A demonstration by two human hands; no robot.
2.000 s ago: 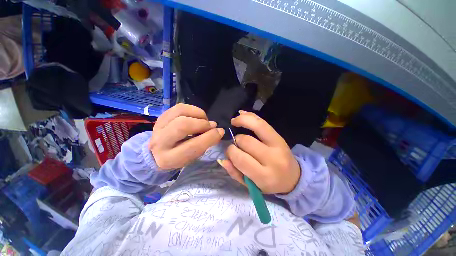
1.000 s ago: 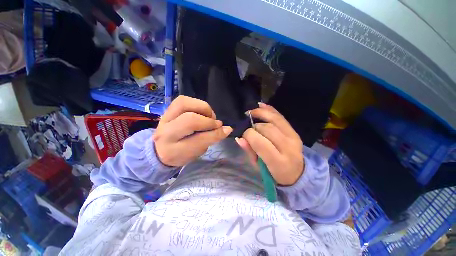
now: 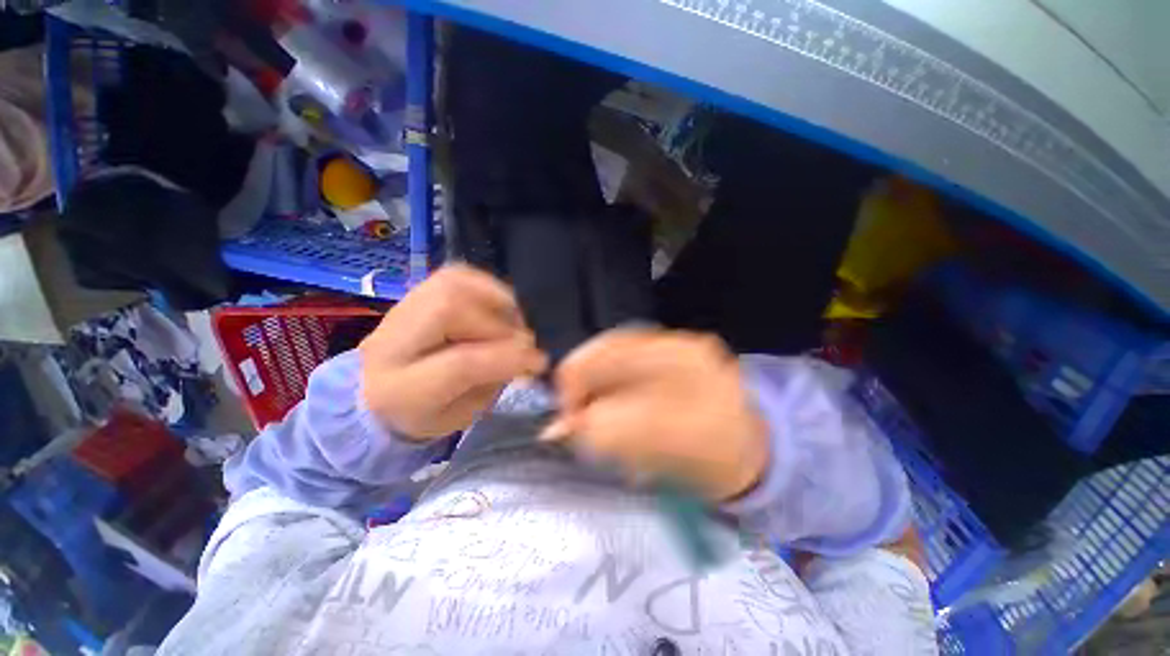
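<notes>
A black garment piece (image 3: 565, 276) hangs from my fingers, in front of my lap and below the table edge. My left hand (image 3: 449, 352) pinches its edge between thumb and fingertips. My right hand (image 3: 661, 404), blurred, is close beside the left and holds the green-handled seam ripper (image 3: 693, 525); the handle sticks out below the palm, blurred. The ripper's metal shaft cannot be made out. Whether the right fingertips also pinch the cloth is unclear.
The table's blue-trimmed, ruler-marked edge (image 3: 796, 118) crosses above my hands. A blue basket (image 3: 417, 167) and a red basket (image 3: 263, 365) are at left. Another blue basket (image 3: 943, 532) with black cloth is at right. Yellow material (image 3: 885, 250) lies beyond my right hand.
My right hand has moved down and turned, and the green handle with it. The left hand has shifted slightly left and down. More of the black cloth shows flat above the hands.
</notes>
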